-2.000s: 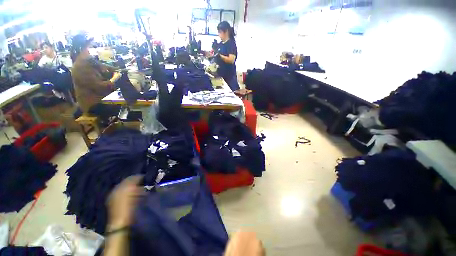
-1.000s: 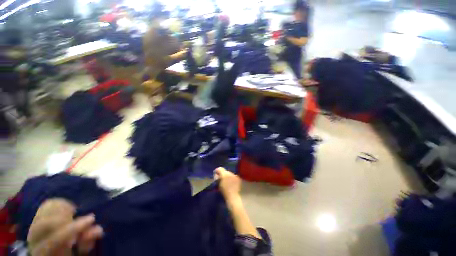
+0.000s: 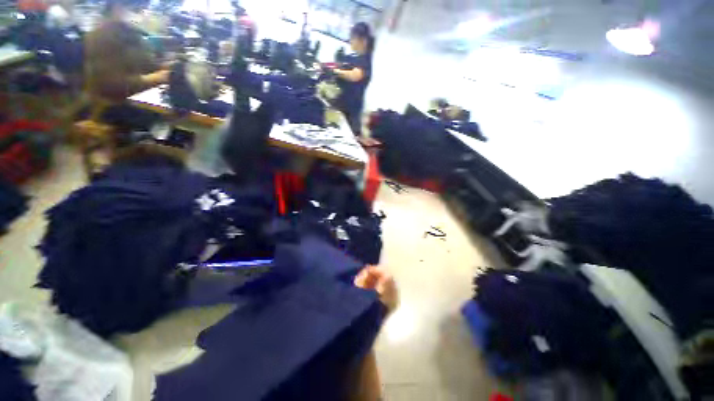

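A navy garment piece hangs in front of me at the lower middle, spread wide and slightly blurred. My right hand grips its upper right edge, with the forearm partly behind the cloth. My left hand is not visible; the cloth or the picture's edge may hide it. Behind the piece, a large navy bundle pile stands at the left. Another navy pile with white slips lies behind the held piece.
Sewing table with a standing person behind it; another person at far left. Navy piles lie at right and on the long side table. White plastic bag at lower left. Dark scraps on the pale floor.
The view has swung right since the last frame. The navy piece is now spread before me, still in my right hand. My left hand, visible at lower left before, no longer shows.
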